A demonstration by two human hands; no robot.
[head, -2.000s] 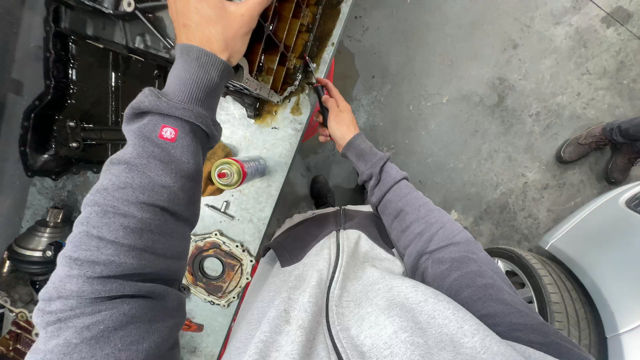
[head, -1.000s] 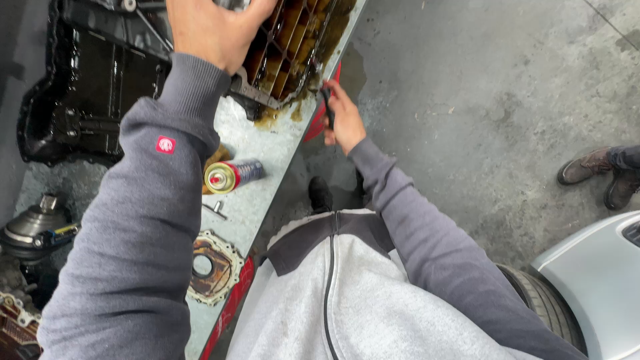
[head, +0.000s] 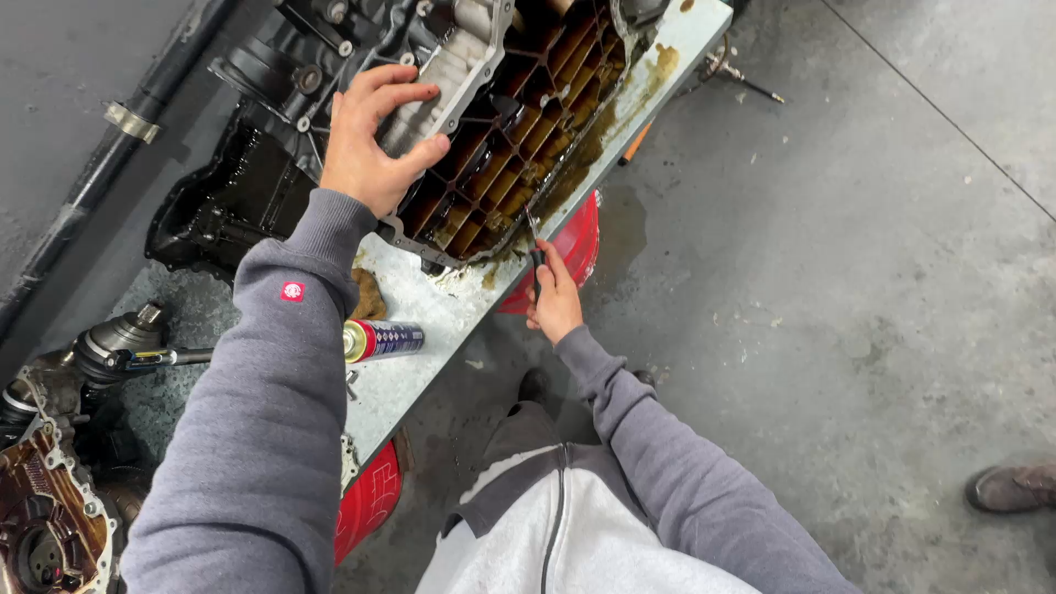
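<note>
My left hand [head: 381,136] rests with spread fingers on the ribbed aluminium wall of an engine casting [head: 462,78]. Below that wall the casting's oily ribbed inside lies uncovered. My right hand [head: 554,289], lower right, is closed around the black handle of a thin metal tool [head: 539,262]. The tool's tip touches or sits very near the casting's flanged edge; its exact shape is too small to tell. Brown oil is smeared on the metal bench top [head: 445,309] beside that edge. A spray can [head: 384,341] lies on its side by a brown rag [head: 368,295].
A black oil pan [head: 235,206] lies behind my left forearm. A driveshaft joint [head: 124,342] and an opened gearbox housing [head: 54,511] are at the lower left. Red buckets [head: 577,239] [head: 369,503] stand under the bench edge. A person's boot [head: 1011,488] is at the far right.
The view has shifted, showing more of the casting and the wall side. My left hand stays on the casting, and my right hand still grips the tool by its edge.
</note>
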